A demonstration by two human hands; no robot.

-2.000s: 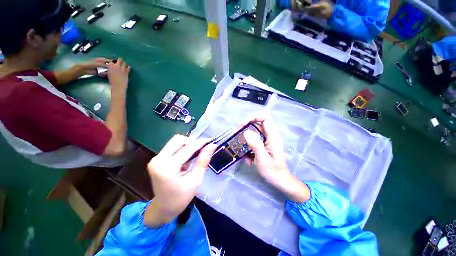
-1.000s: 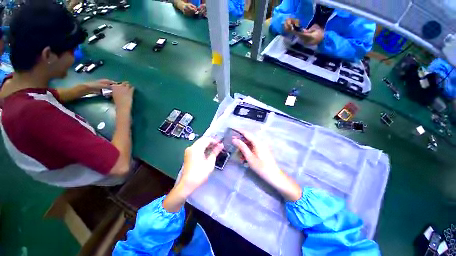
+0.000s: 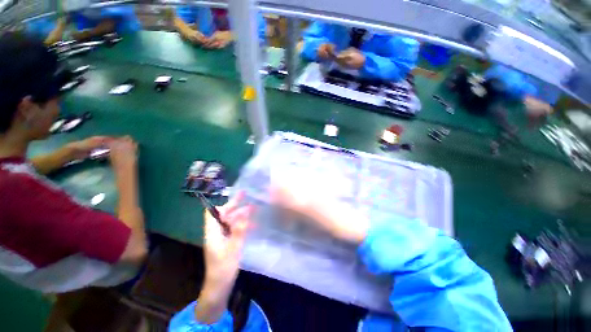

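Observation:
My left hand (image 3: 223,243) is at the left edge of the white-lined tray (image 3: 415,191) and holds dark tweezers (image 3: 215,214), tips pointing up and left. My right hand (image 3: 304,204) is over the left part of the tray, blurred and overexposed; whether it holds anything cannot be told. The phone housing with board and screen cannot be made out now. Boards and screen units (image 3: 206,175) lie grouped on the green bench left of the tray.
A grey metal post (image 3: 248,71) stands behind the tray. A seated person (image 3: 71,207) works at left. Another person's tray (image 3: 359,91) is across the bench (image 3: 181,123). A red-orange item (image 3: 391,135) lies beyond my tray. Small parts (image 3: 547,256) are heaped at right.
My hands have separated. My left hand has moved lower left, with tweezers showing; my right hand is over the tray. The phone held between them no longer shows. The view has shifted.

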